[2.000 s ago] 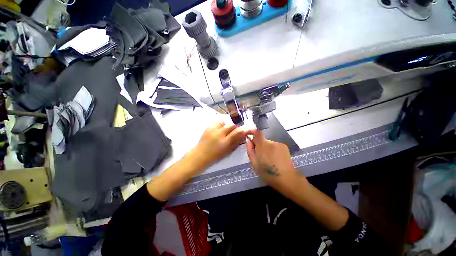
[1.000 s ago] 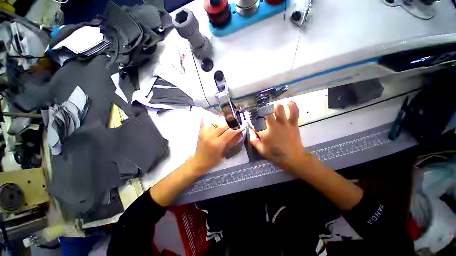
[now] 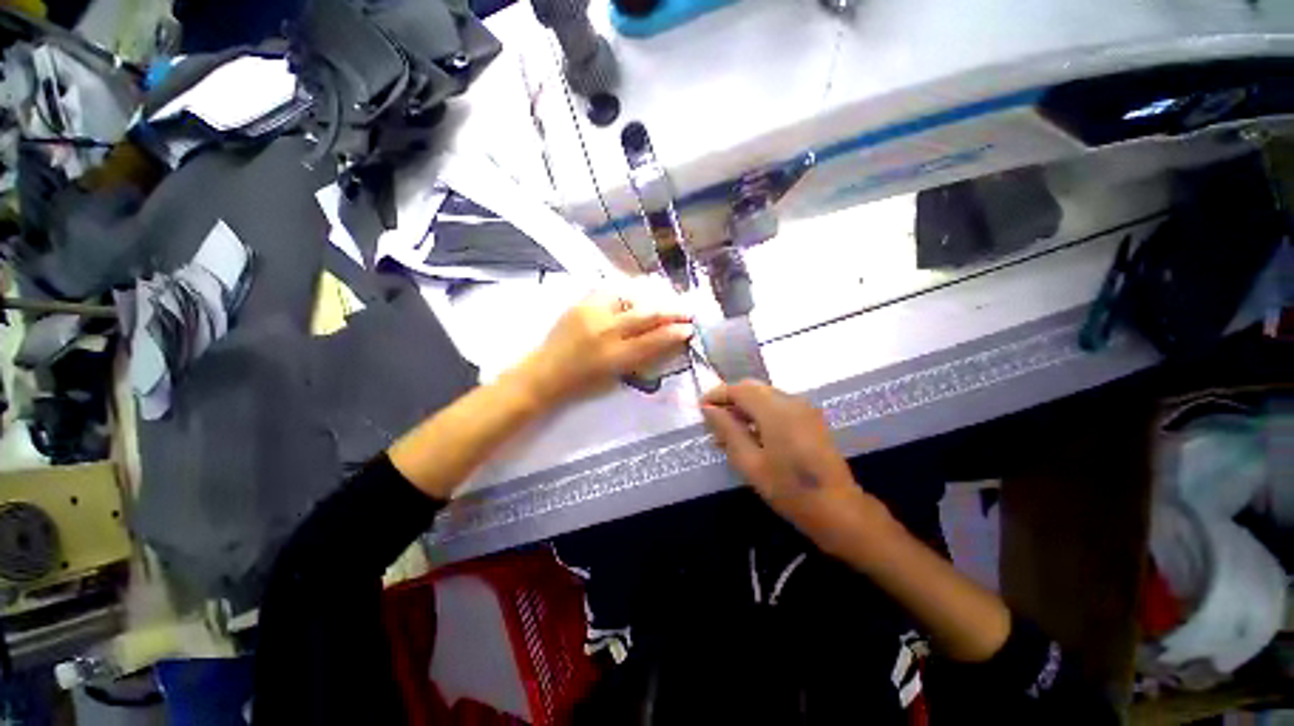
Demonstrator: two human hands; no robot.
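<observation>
A small dark cut piece (image 3: 737, 349) lies by the needle area, between and beyond my hands. My left hand (image 3: 607, 345) is at the left of the presser foot (image 3: 683, 272), its fingertips pinched on the near edge of the work; part of a dark piece shows under its palm. My right hand (image 3: 773, 443) is nearer the table edge, thumb and finger pinched together at the end of a thin strip or thread that runs up toward the needle. The glare there hides detail.
The sewing machine head (image 3: 880, 163) spans the upper right. Stacked dark panels (image 3: 241, 468) and a crumpled heap (image 3: 390, 71) lie left. A spare dark piece (image 3: 986, 220) lies under the arm. Teal snips (image 3: 1106, 295) are at far right. A red basket (image 3: 532, 638) is below.
My right hand has moved off the bed by the needle, toward the table edge, and its fingers have closed to a pinch. My left hand remains beside the needle. The view has shifted slightly.
</observation>
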